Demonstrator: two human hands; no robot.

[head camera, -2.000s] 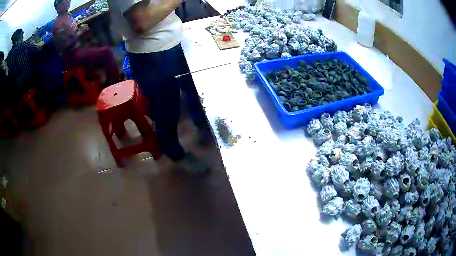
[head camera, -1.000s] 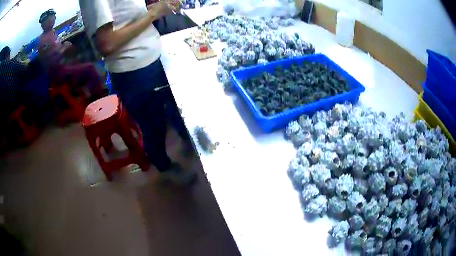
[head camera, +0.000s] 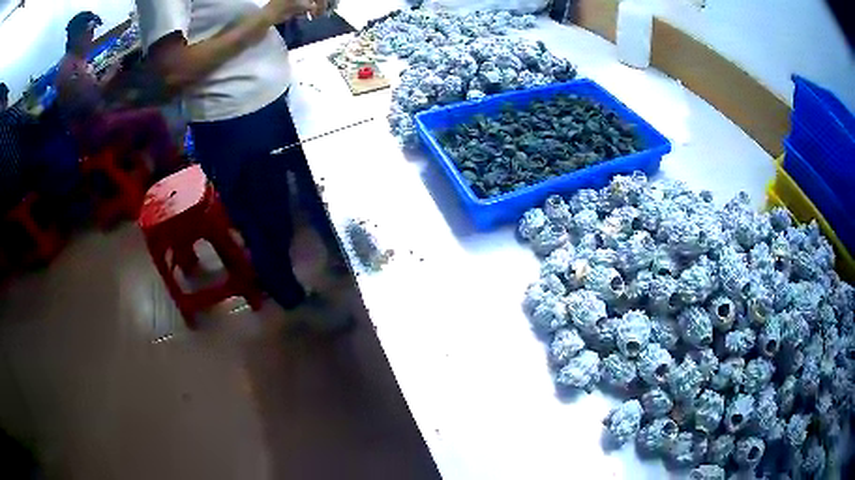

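Neither of my hands is in view. A large pile of hollow grey ridged parts (head camera: pixel 694 309) lies on the white tabletop (head camera: pixel 478 347) at the right, several with round dark openings showing. A blue tray (head camera: pixel 487 214) behind it is filled with small dark greenish parts (head camera: pixel 534 141). A second pile of grey parts (head camera: pixel 469 61) lies beyond the tray.
A cardboard pad (head camera: pixel 367 84) with a red cap (head camera: pixel 365 71) lies at the far table edge. Dark scraps (head camera: pixel 364 242) lie near the left edge. A standing person (head camera: pixel 234 84) and a red stool (head camera: pixel 192 239) are left. Blue bins (head camera: pixel 820 159) stand right.
The view has shifted, so the tray, piles, stool and standing person sit further left in the picture. The standing person's forearms have changed position. No hand of mine has entered.
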